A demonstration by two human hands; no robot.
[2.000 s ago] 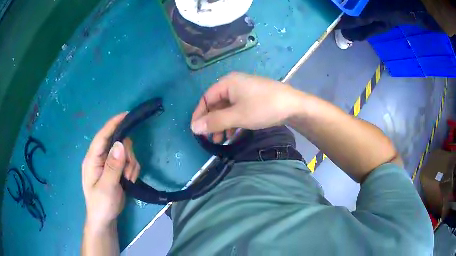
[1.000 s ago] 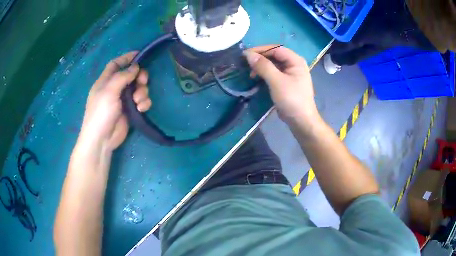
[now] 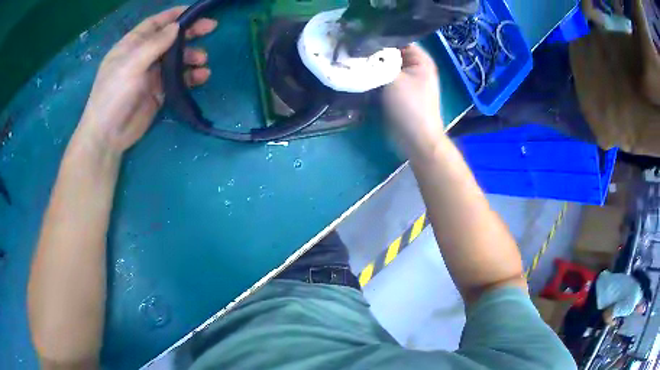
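A large black C-shaped headband (image 3: 189, 112) is held above the bench at the press. My left hand (image 3: 141, 76) grips its left side, fingers curled around the band. The band's right end reaches the dark press base beneath the white round disc (image 3: 329, 61) and is partly hidden there. My right hand (image 3: 414, 94) is blurred at the right edge of the disc. Its fingertips are partly hidden behind the disc, and I cannot tell what they hold. The yoke and thin wire cannot be made out.
The dark press body (image 3: 412, 22) stands above the disc. A blue parts bin (image 3: 499, 90) with small dark curved parts is at the right. Blue crates (image 3: 535, 170), yellow-black floor tape (image 3: 391, 253) and another person (image 3: 615, 296) are beyond the bench edge (image 3: 289, 261).
Both hands and the band have moved up in the view, further toward the press. My right hand has gone to the disc's right edge. The loose yokes at the left have almost left the view.
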